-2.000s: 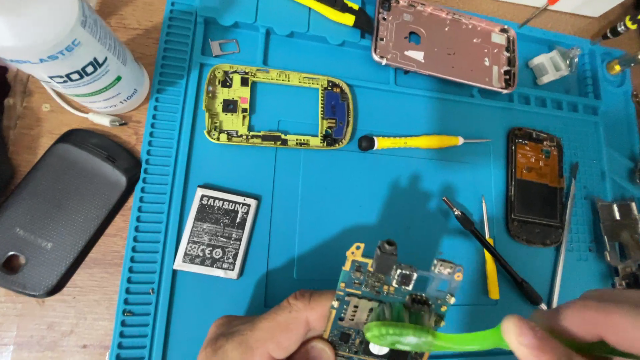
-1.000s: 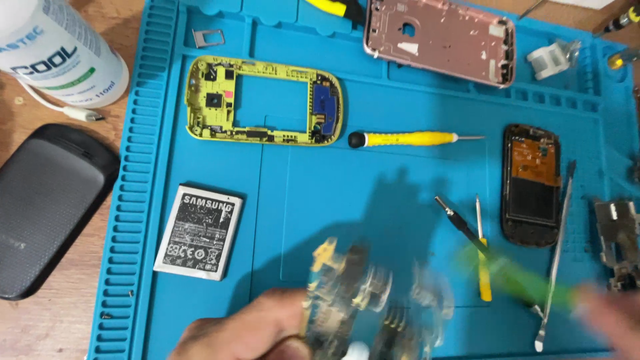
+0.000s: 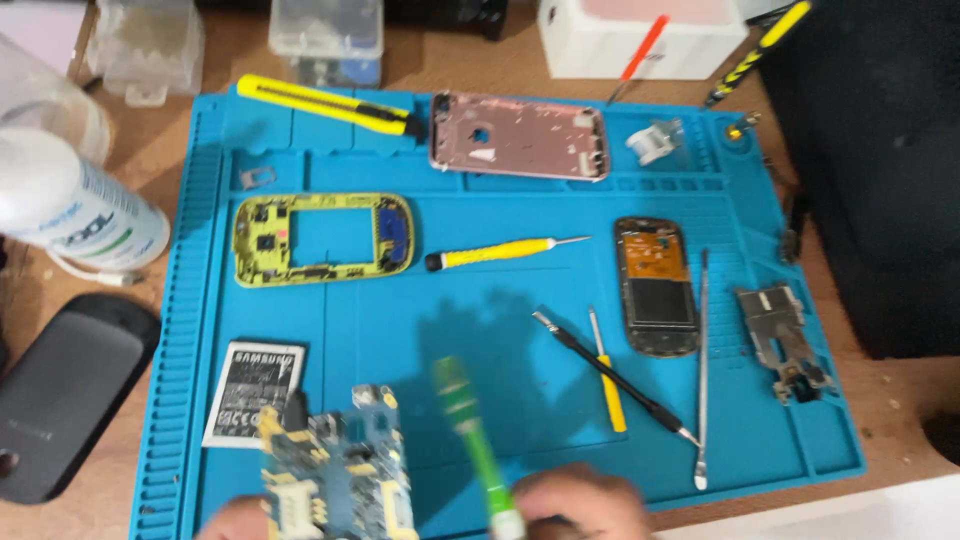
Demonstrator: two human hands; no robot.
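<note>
At the bottom edge, my left hand grips the left side of a phone circuit board, which is slightly blurred. My right hand holds a green toothbrush by its handle, bristle end up and apart from the board. Behind the board lies a Samsung battery. Farther back on the blue silicone mat are a yellow-green phone mid-frame and a yellow-handled screwdriver. A phone front assembly with an orange flex lies to the right.
Near the right hand are a small yellow screwdriver, a black pen-like tool, a metal spudger and a metal bracket. A pink phone housing and yellow utility knife lie behind. A white bottle and black back cover stand left.
The toothbrush was against the board two seconds ago and is now apart from it, its head pointing away from me. The board has turned in my left hand. The view takes in more of the bench.
</note>
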